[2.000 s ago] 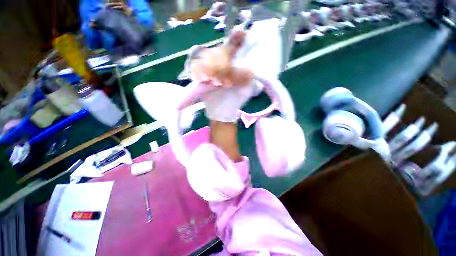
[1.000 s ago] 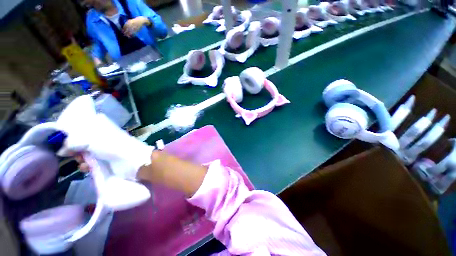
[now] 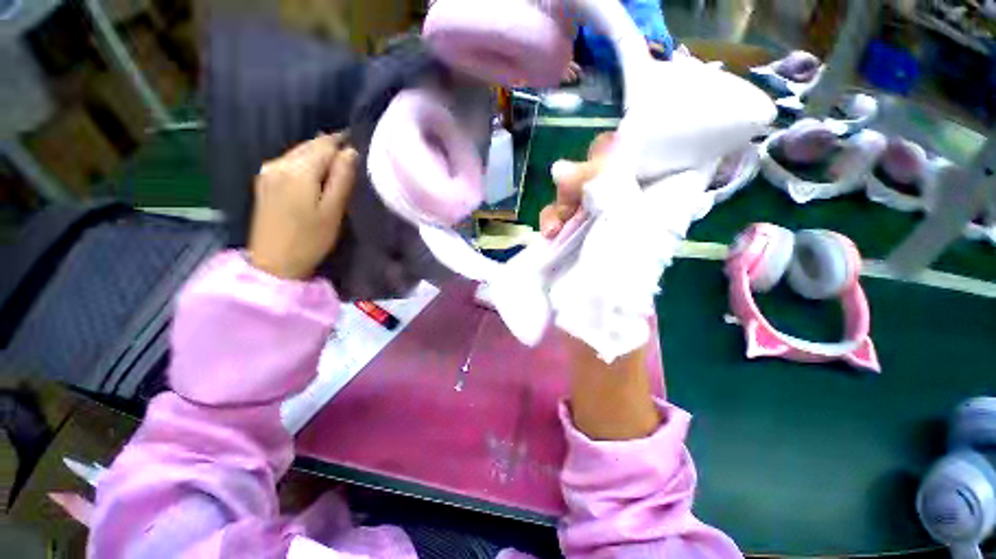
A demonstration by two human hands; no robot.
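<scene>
My right hand [image 3: 628,218], in a white half-finger glove, holds the white cat-ear headphones [image 3: 464,260] by the headband, above the pink mat [image 3: 491,437]. The two cups with pale pink cushions [image 3: 428,158] point left. My bare left hand [image 3: 300,202] grips a dark grey sleeve [image 3: 273,87], held up beside and behind the cups. The lower cup lies against the sleeve or in its opening; I cannot tell which. My left fingertips are partly hidden.
Pink headphones [image 3: 803,344] lie on the green bench [image 3: 765,459] at right. Blue-grey headphones [image 3: 959,491] are at the lower right edge. Dark grey sleeves [image 3: 120,300] are stacked at left. A red marker [image 3: 377,314] lies on the record sheet [image 3: 339,366]. White headphones [image 3: 808,164] stand behind.
The view has turned left. My left hand has come into view with a dark grey sleeve. The white headphones are now raised beside it, still in my right hand.
</scene>
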